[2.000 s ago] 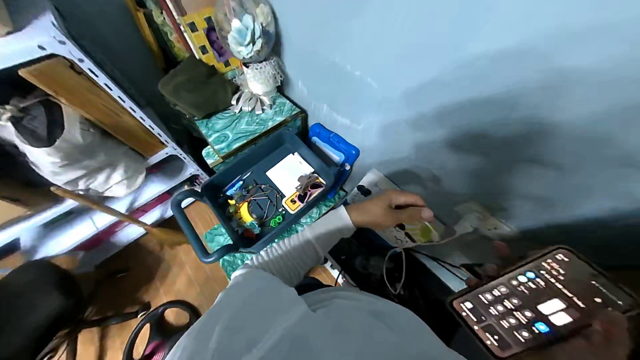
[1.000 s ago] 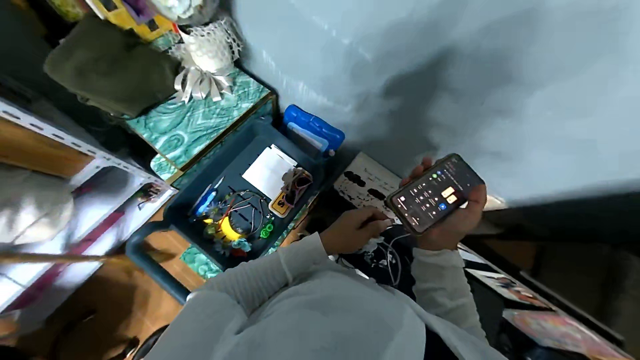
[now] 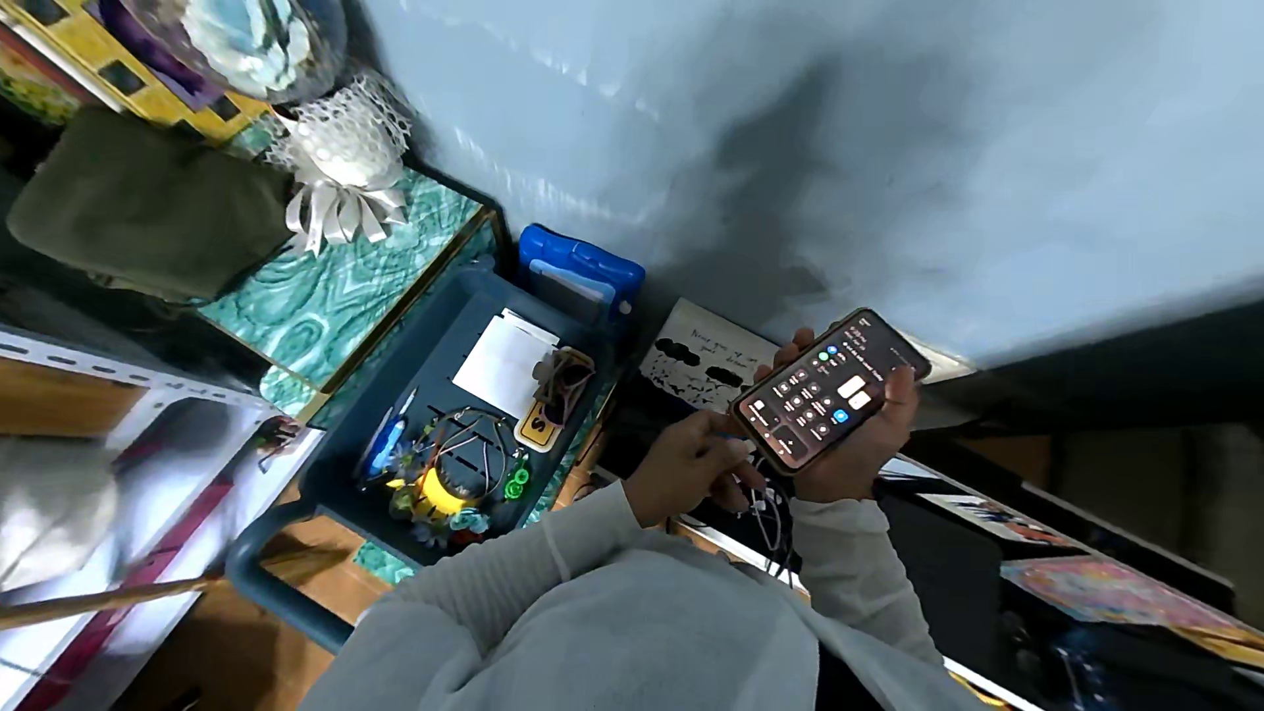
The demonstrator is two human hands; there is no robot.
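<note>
My right hand (image 3: 854, 444) holds a smartphone (image 3: 829, 390) with its lit screen facing up, thumb on one long edge and fingertips on the other. My left hand (image 3: 691, 466) is at the phone's lower end, its fingers bent around what looks like the white plug of a charging cable (image 3: 766, 518). Whether the plug sits in the phone's port cannot be told. The cable hangs in loops below both hands, beside dark cords.
Left of my hands stands a dark plastic trolley tray (image 3: 341, 449) with papers, pens, sunglasses and trinkets. A blue case (image 3: 583, 267) is at its far end. Beyond are a green marbled cabinet top (image 3: 346, 281) and a dark cloth (image 3: 148, 207). A blue wall (image 3: 889, 148) rises ahead.
Two seconds ago my hands were apart, the phone at the far right; one second ago they were together at the phone. The view has shifted and turned.
</note>
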